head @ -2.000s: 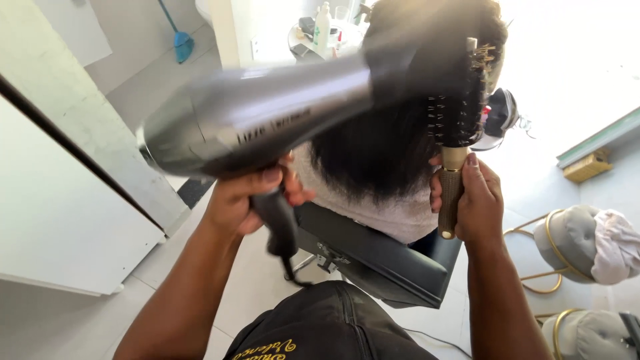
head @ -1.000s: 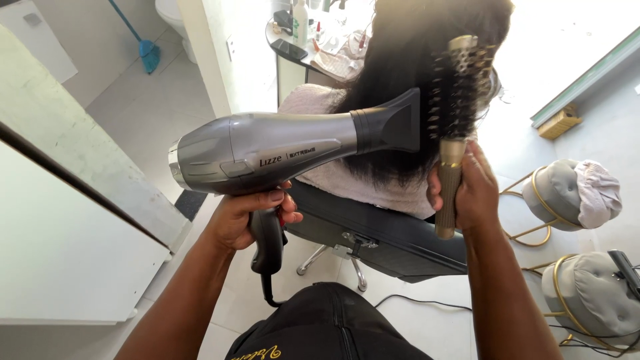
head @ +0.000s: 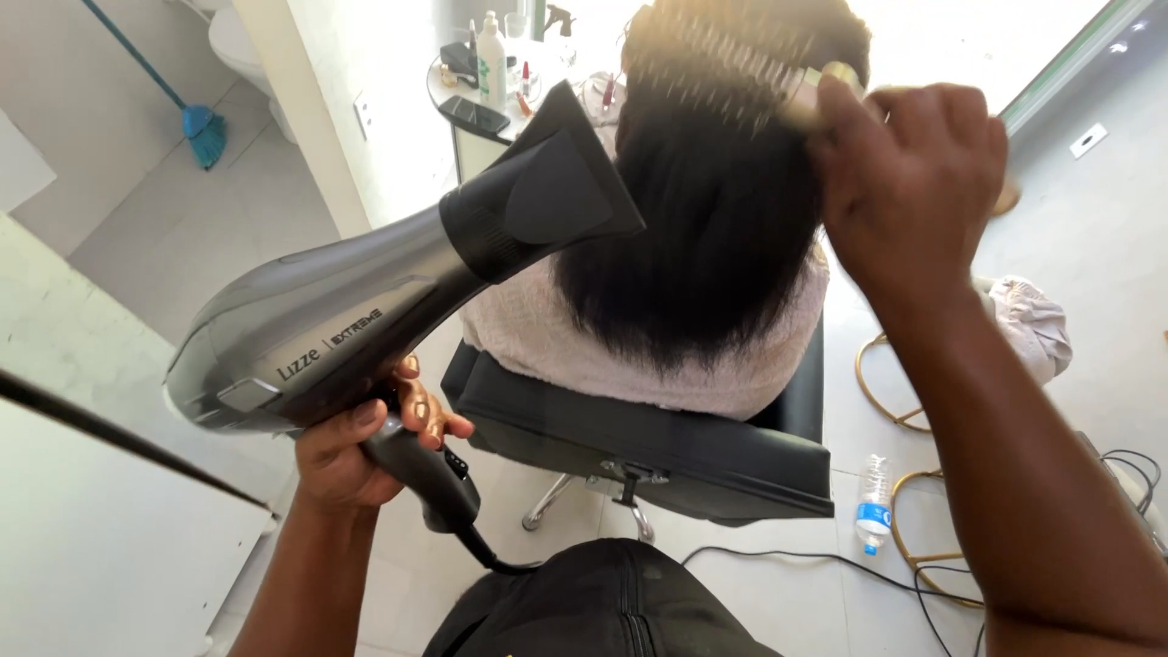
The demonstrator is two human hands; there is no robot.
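Observation:
My left hand [head: 365, 447] grips the handle of a grey Lizze hair dryer [head: 319, 319], whose black flat nozzle [head: 557, 187] points up and right beside a seated person's dark hair [head: 693, 246]. Up at the back of that person's head, my right hand [head: 903, 173] is closed on the handle of a round hairbrush [head: 739, 78]. The brush is tilted and blurred, its bristles against the upper hair. Straight hair hangs below it over a pale towel [head: 630, 374] on the person's shoulders. Most of the brush handle is hidden by my fingers.
A black salon chair [head: 639, 447] stands between me and the person. Behind it, a small table [head: 443, 87] holds a white bottle [head: 492, 59] and a phone [head: 474, 115]. A cable [head: 803, 553] and a plastic bottle [head: 874, 511] lie on the floor near gold-framed stools [head: 899, 511].
My right hand has lifted the brush from beside the hair to the upper back of the head. The dryer, level a second ago, now tilts with its nozzle upward.

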